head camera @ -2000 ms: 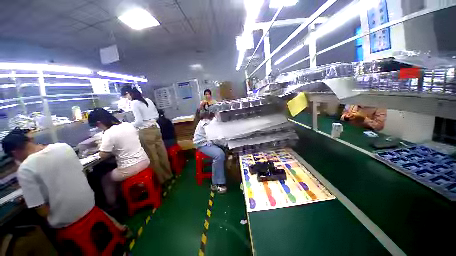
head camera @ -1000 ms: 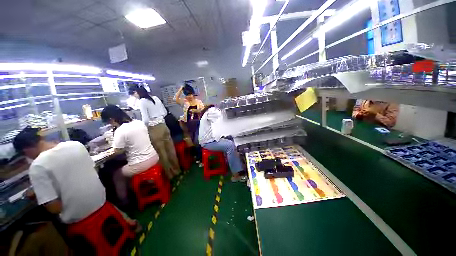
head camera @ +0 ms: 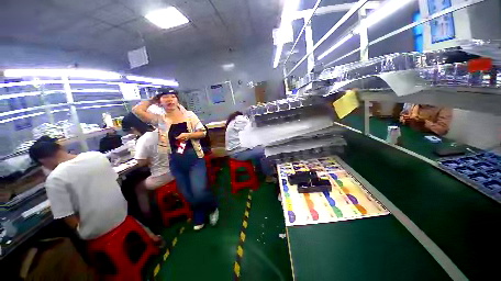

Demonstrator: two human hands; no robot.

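Neither of my hands is in view. A few small black units (head camera: pixel 311 181) lie close together on the colour-dot sheet (head camera: pixel 360 205), a pale board with rows of coloured spots. The sheet lies on the green bench (head camera: pixel 346 249) in front of me, right of centre. Behind it stands a sagging stack of white packing sheets (head camera: pixel 288 131), with clear trays (head camera: pixel 294 105) on top.
A person (head camera: pixel 184 148) stands in the aisle, one arm raised to the head. Seated workers are at left on red stools (head camera: pixel 123 249). A pale rail (head camera: pixel 409 226) runs beside the bench. Blue-patterned sheets (head camera: pixel 475 173) and a person in orange (head camera: pixel 431 118) are at right. Trays (head camera: pixel 379 68) fill the overhead shelf.
The person in the aisle has walked closer and now stands between the seated workers. The bench and its things have shifted slightly right in the view. The black units keep their place on the sheet.
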